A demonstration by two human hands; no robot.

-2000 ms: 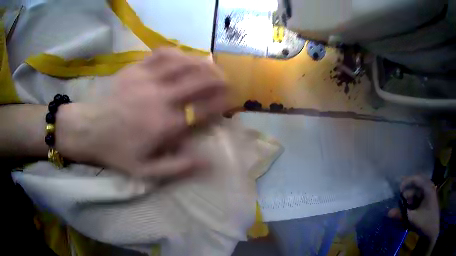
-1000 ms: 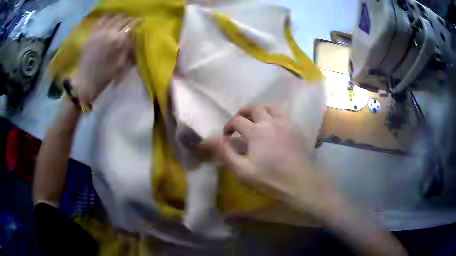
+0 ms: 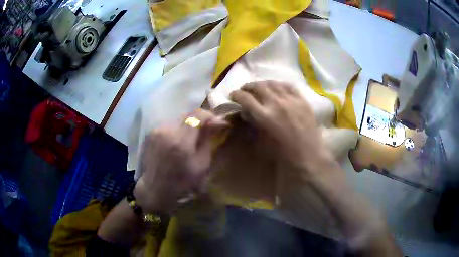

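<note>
The yellow and off-white garment [image 3: 266, 55] lies spread over the white table in the middle of the view, pale side mostly up, with narrow yellow bands at its right. My left hand [image 3: 176, 155], with a ring and a dark bead bracelet, grips the garment's cloth near the table's front edge. My right hand [image 3: 282, 120] comes from the lower right and pinches a pale fold of the same cloth beside it. Both hands are blurred, and the fingertips are partly hidden.
The sewing machine head [image 3: 420, 75] stands at the right over its needle plate [image 3: 377, 123] and tan bed cover [image 3: 392, 155]. Another machine part [image 3: 83, 40] is at the upper left. A red object [image 3: 55, 133] and a blue basket [image 3: 93, 180] are below left. Yellow cloth hangs at the lower left.
My left hand has come down from the upper left to beside my right hand. The view has shifted left, so the sewing machine appears farther right. The garment lies more spread out.
</note>
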